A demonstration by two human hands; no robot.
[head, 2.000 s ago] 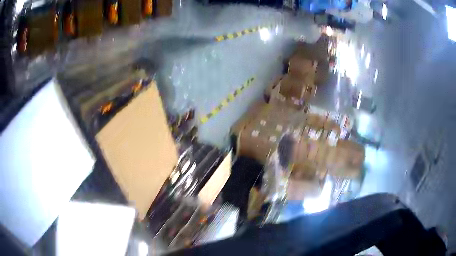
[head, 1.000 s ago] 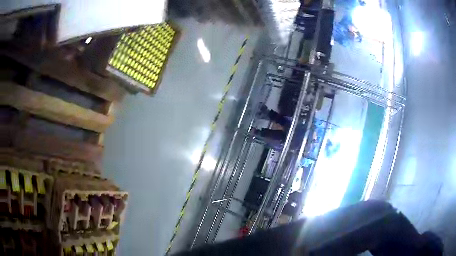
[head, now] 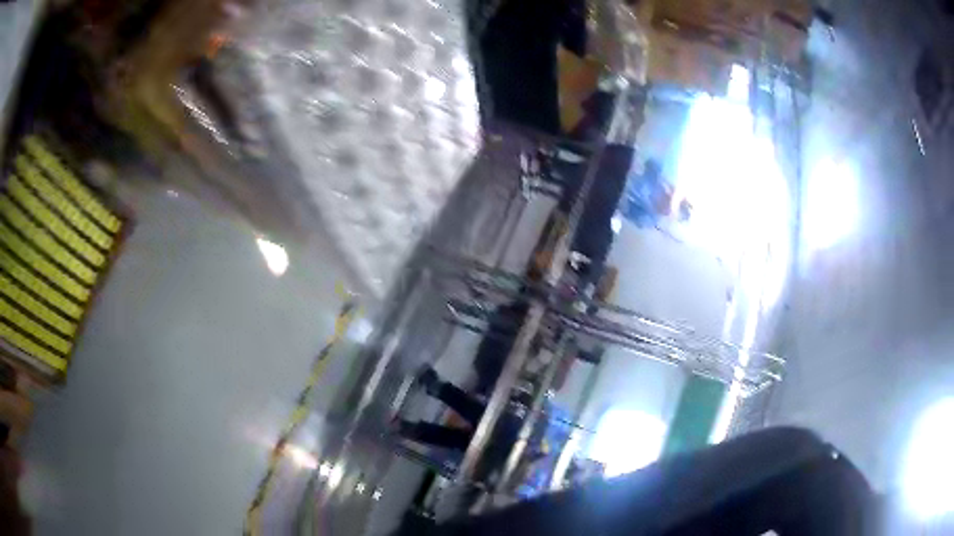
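Neither of my hands is in view. Nearest in front of me is a large wrapped stack (head: 366, 126) with a pale, dimpled surface, perhaps bubble wrap, at the upper left centre. A tray or carton of yellow-green small parts (head: 52, 251) in rows lies at the left edge. A dark strap or arm (head: 711, 487) crosses the lower right edge. The picture is blurred and turned sideways.
Yellow-black tape (head: 303, 403) runs along the grey floor (head: 188, 356). Beyond it stands a silver tube frame (head: 628, 340), with a person's dark legs (head: 445, 414) behind it. Brown cartons (head: 722, 37) are at the top. Bright lamps glare at the right.
The view has swung. The yellow-green parts have shifted left and down, the tube frame has moved down and left, and the wrapped stack has come largely into view.
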